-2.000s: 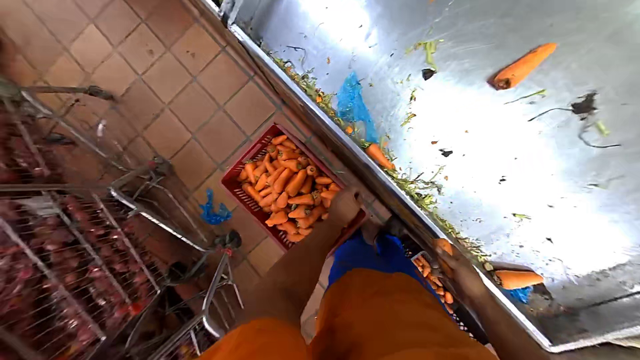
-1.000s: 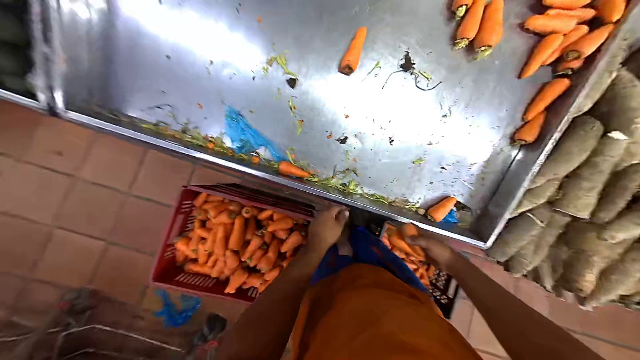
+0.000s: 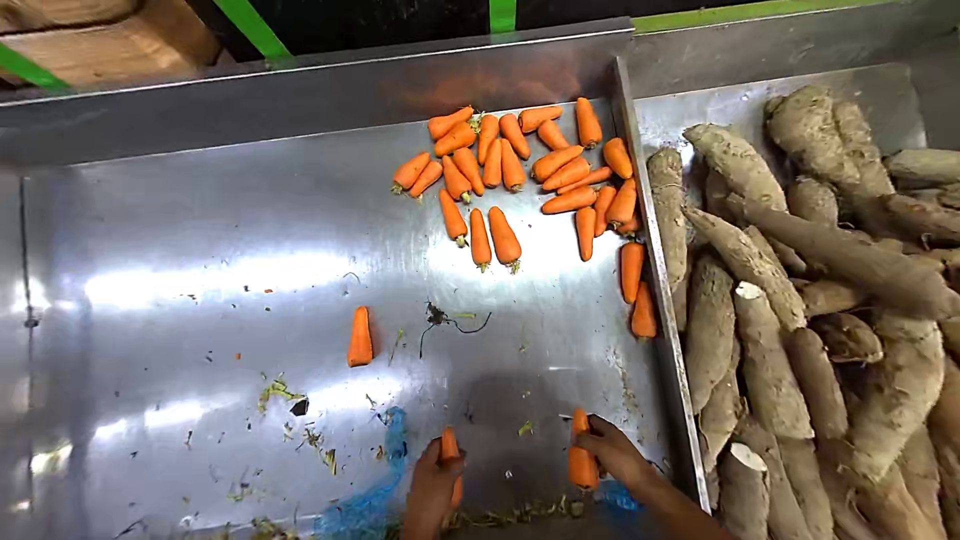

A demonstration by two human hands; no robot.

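Over the near part of a metal display bin, my left hand holds an upright carrot between thumb and fingers. To its right, my right hand grips another carrot by its side. A single carrot lies on the metal farther off to the left. Toward the back right corner lies a loose group of carrots, some against the divider. Blue plastic lies beside my left hand, and a smaller blue piece is by my right.
A metal divider separates the carrots from a pile of thick brown roots on the right. Dark root scraps and green leaf bits are scattered on the bin floor. A raised metal wall runs along the back.
Both hands have moved from the crates below the bin's near edge up over the bin, each now with a carrot. The view has swung up and right, and the crates are out of sight.
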